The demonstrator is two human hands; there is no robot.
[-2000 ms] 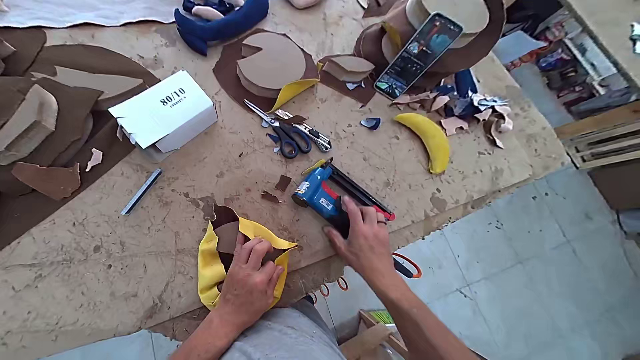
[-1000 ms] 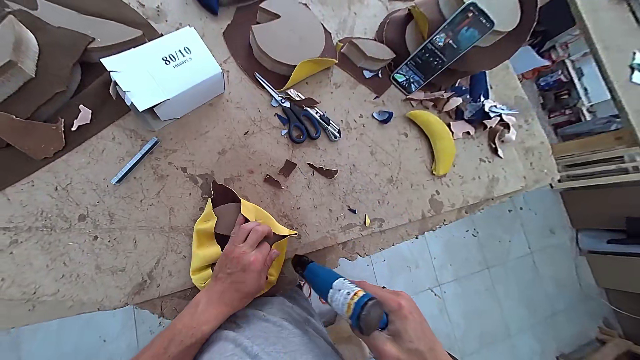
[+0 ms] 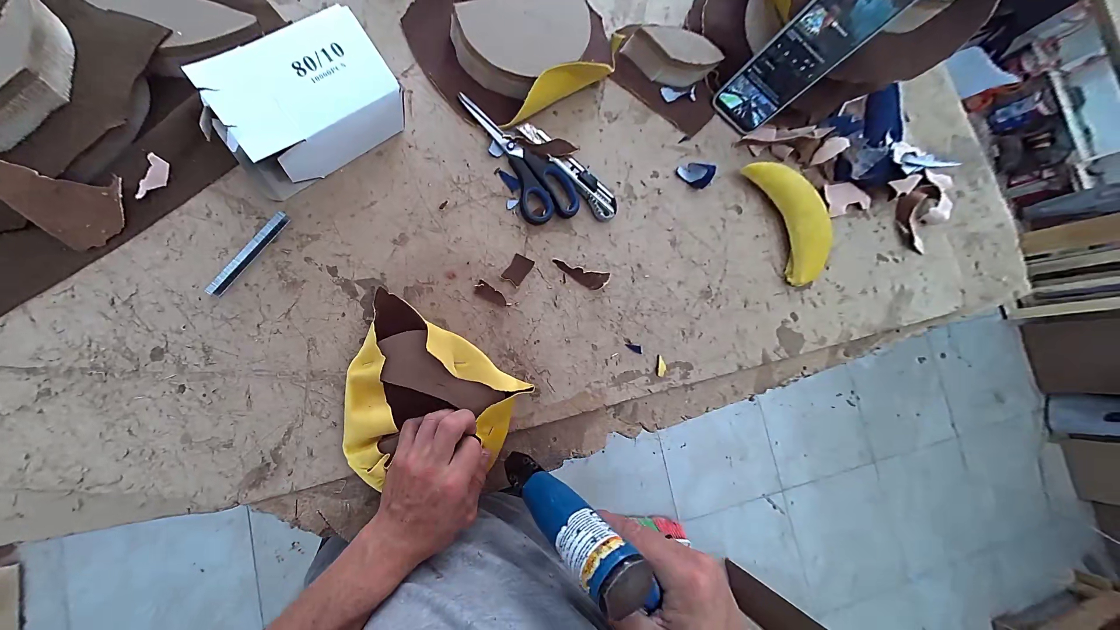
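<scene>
My left hand (image 3: 437, 477) grips the near edge of a yellow and brown fabric-covered piece (image 3: 367, 420), whose folded yellow rim surrounds a brown inside. That piece lies at the near edge of the workbench. In my right hand (image 3: 678, 573) is a blue pneumatic stapler (image 3: 573, 529), its black nose close to the yellow rim, just right of my left hand. Whether the nose touches the fabric cannot be told. Black-handled scissors (image 3: 525, 166) and a utility knife (image 3: 599, 199) lie together farther back. A strip of staples (image 3: 248, 254) rests on the left.
A white cardboard box (image 3: 350, 131) stands back left, by brown fabric and foam pieces (image 3: 35, 79). A yellow banana-shaped piece (image 3: 801, 223) lies right, near scraps (image 3: 844, 197). A phone (image 3: 805, 61) leans at the back. The worn wooden workbench (image 3: 700, 324) ends above a tiled floor.
The stapler, lying on the bench under my right hand two seconds ago, was lifted and brought beside the yellow piece. My left hand has stayed on that piece.
</scene>
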